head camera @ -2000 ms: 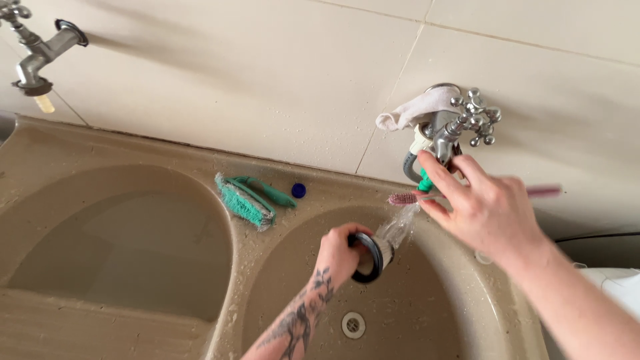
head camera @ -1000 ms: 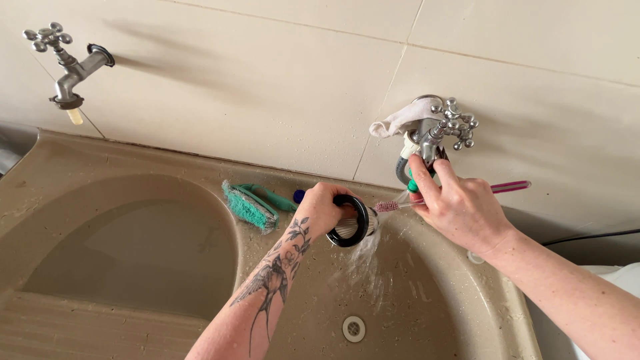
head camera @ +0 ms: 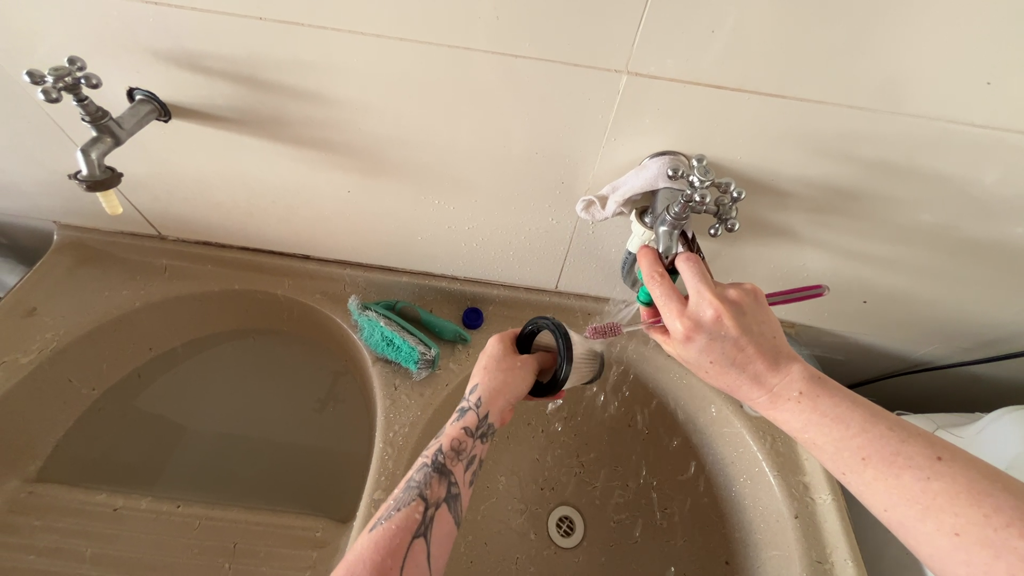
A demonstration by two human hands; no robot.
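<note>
My left hand (head camera: 516,364) grips a pleated cone filter (head camera: 588,364) by its black rim, with fingers inside the opening, above the right basin (head camera: 640,480). My right hand (head camera: 712,328) is at the green spout end (head camera: 645,294) of the right metal tap (head camera: 672,220) and also holds a toothbrush (head camera: 796,295) with a pink handle. The toothbrush's bristled head points at the filter, a small gap away. Water sprays from the spout and falls past the filter. The fingertips of my right hand are partly hidden behind the spout.
A green scrubbing brush (head camera: 396,340) and a blue cap (head camera: 473,318) lie on the ledge between the basins. Murky water stands in the left basin (head camera: 216,424). Another tap (head camera: 104,136) is on the wall at left. A whitish cloth (head camera: 624,192) wraps the right tap; a black cable (head camera: 936,370) runs at right.
My left hand, which held the filter lower over the basin two seconds ago, is now nearer the ledge. Since one second ago the filter has turned, so more of its pleated side shows.
</note>
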